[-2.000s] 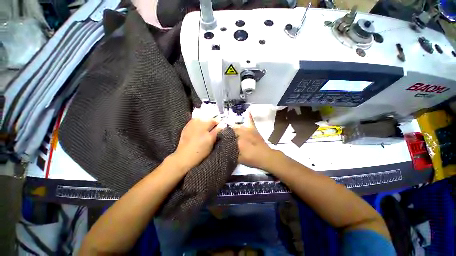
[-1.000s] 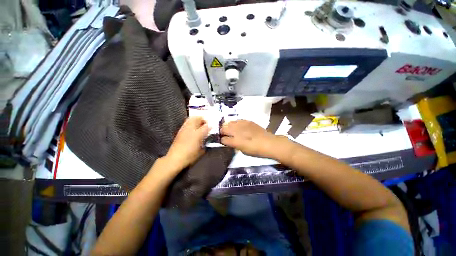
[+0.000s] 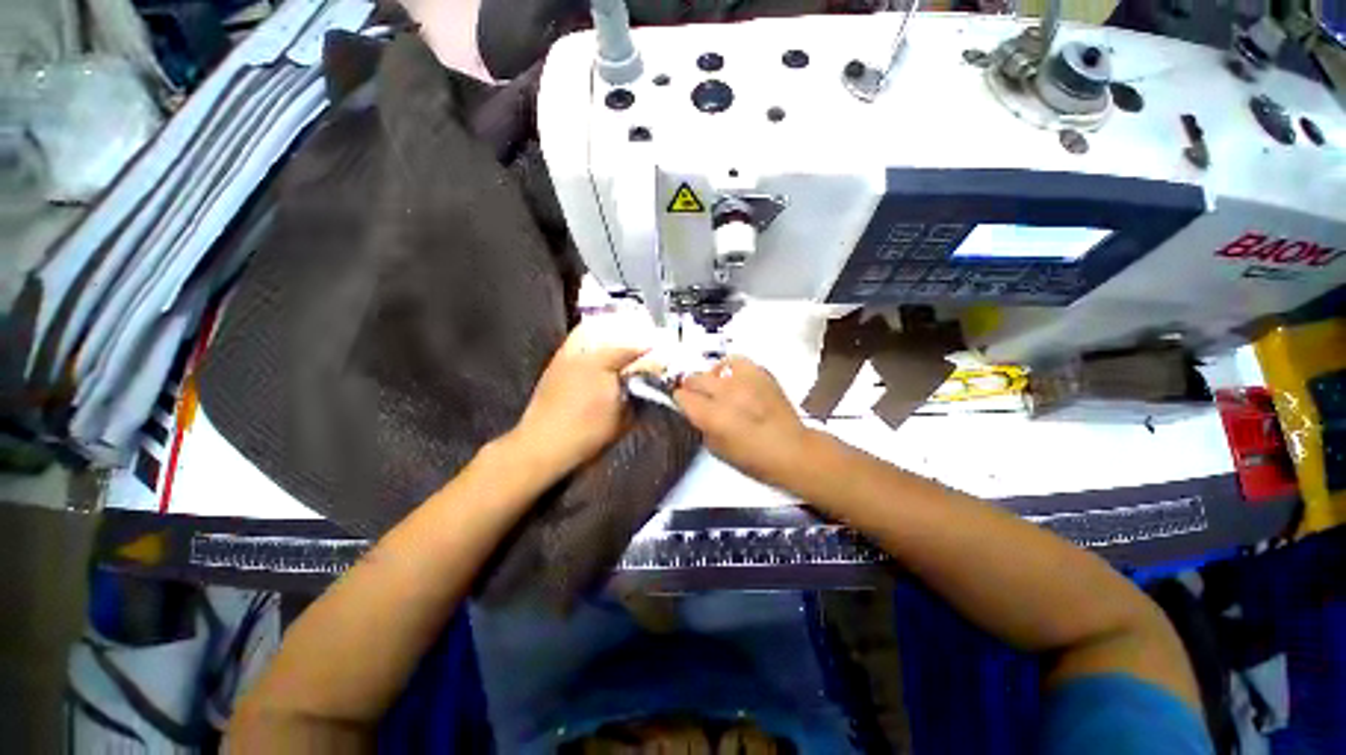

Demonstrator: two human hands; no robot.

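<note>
A dark brown ribbed garment piece (image 3: 399,295) lies over the left of the table and hangs past its front edge. My left hand (image 3: 580,395) grips its edge just in front of the needle area. My right hand (image 3: 743,413) pinches the same edge from the right, with a small pale underside showing between the hands. The presser foot and needle (image 3: 682,328) are just beyond my fingertips; the exact contact with the fabric is too blurred to tell. The white sewing machine (image 3: 805,133) stands behind, with a lit control panel (image 3: 1019,244).
A cut-piece stack (image 3: 192,221) lies left. Brown fabric scraps (image 3: 886,366), yellow-handled snips (image 3: 986,387) and a red tray (image 3: 1255,443) lie right of the needle. A ruler tape (image 3: 738,547) runs along the front edge. A yellow-edged object (image 3: 1309,428) is at far right.
The view shifted and came back. My hands moved back from the needle, and the fabric edge between them is turned, showing a pale part. The right hand no longer reaches beside the presser foot.
</note>
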